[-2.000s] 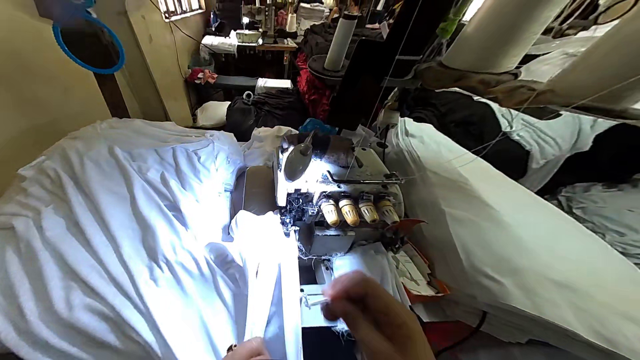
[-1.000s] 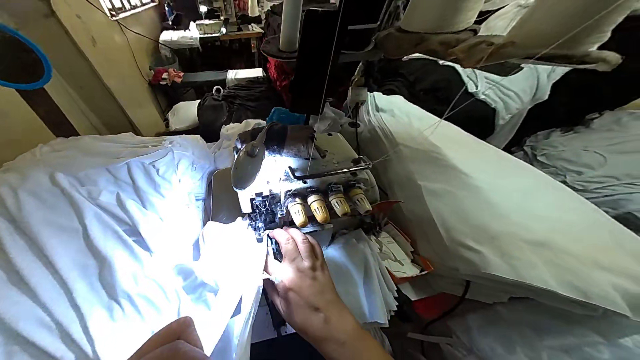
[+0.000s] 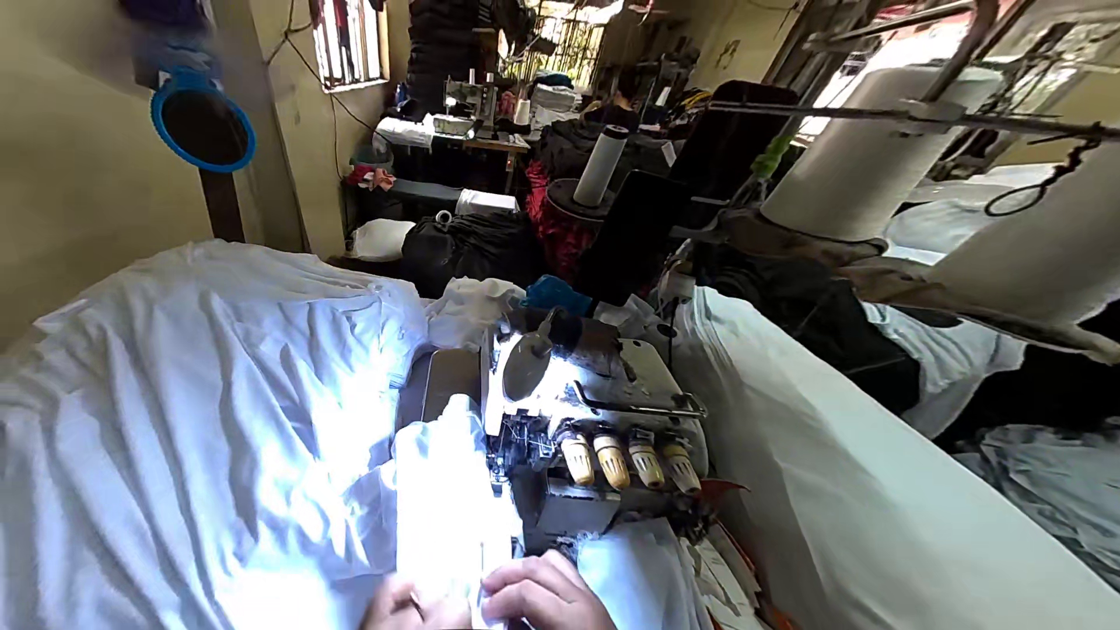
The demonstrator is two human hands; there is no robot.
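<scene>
An overlock sewing machine [image 3: 604, 376] with a row of yellowish tension knobs [image 3: 612, 459] stands in the middle, lit by a bright lamp glare. White fabric [image 3: 442, 499] runs from its needle area down to the bottom edge. My left hand [image 3: 411, 605] grips this fabric at the lower edge, partly cut off by the frame. Close beside it on the right, my right hand [image 3: 547, 595] pinches the fabric's right edge, fingers curled. A large heap of white cloth [image 3: 219, 394] spreads at the left, against the machine's left side.
A long white cloth [image 3: 831, 446] slopes down at the right. Folded white pieces [image 3: 639, 569] lie below the knobs, near a box with an orange edge [image 3: 744, 569]. Large thread cones [image 3: 857, 157] stand at upper right. Behind are a black bag [image 3: 472, 249] and another sewing machine [image 3: 472, 109].
My right hand has moved from beside the needle area down to the fabric at the lower edge. My left hand is now close beside it. The view has tilted up.
</scene>
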